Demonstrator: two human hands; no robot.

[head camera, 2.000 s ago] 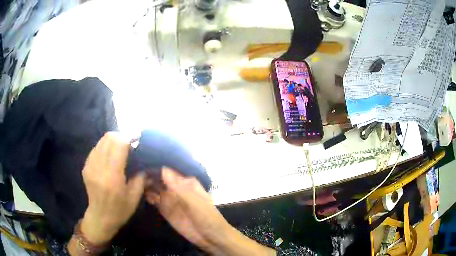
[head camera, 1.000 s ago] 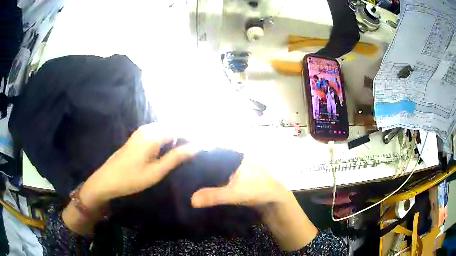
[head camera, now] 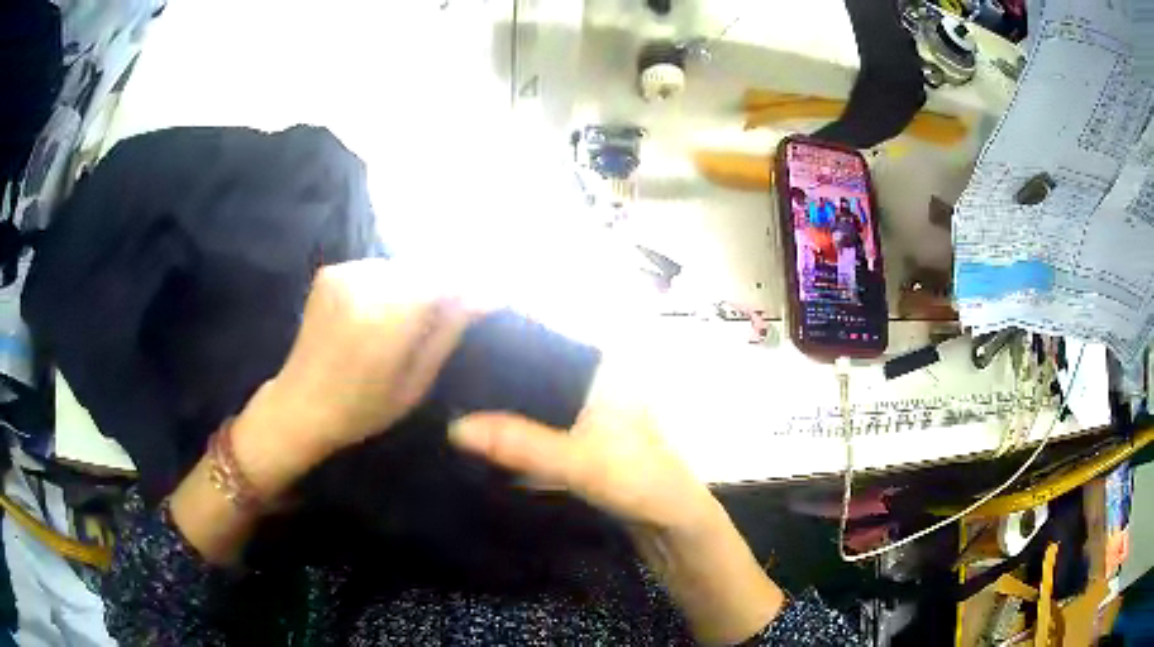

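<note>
A dark garment piece (head camera: pixel 190 272) is heaped at the left of the white table and runs down onto my lap. A narrow dark part of it, bluish under the lamp, lies between my hands. My left hand (head camera: pixel 367 354) grips the garment piece with its fingers bent over the cloth. My right hand (head camera: pixel 608 461) lies at the right end of the cloth, thumb on top; its fingertips are lost in glare. The needle area above my hands is hidden by the glare.
A smartphone (head camera: pixel 833 247) with a lit screen lies right of the glare, with a white charging cable (head camera: pixel 847 468) hanging over the table edge. Orange-yellow strips (head camera: pixel 737 169), a black strap (head camera: pixel 886 76) and a printed paper sheet (head camera: pixel 1057 190) are at the right.
Since one second ago my left hand has moved up slightly and its fingers have closed on the cloth. My right hand has shifted slightly left. Earlier, both hands were closer together.
</note>
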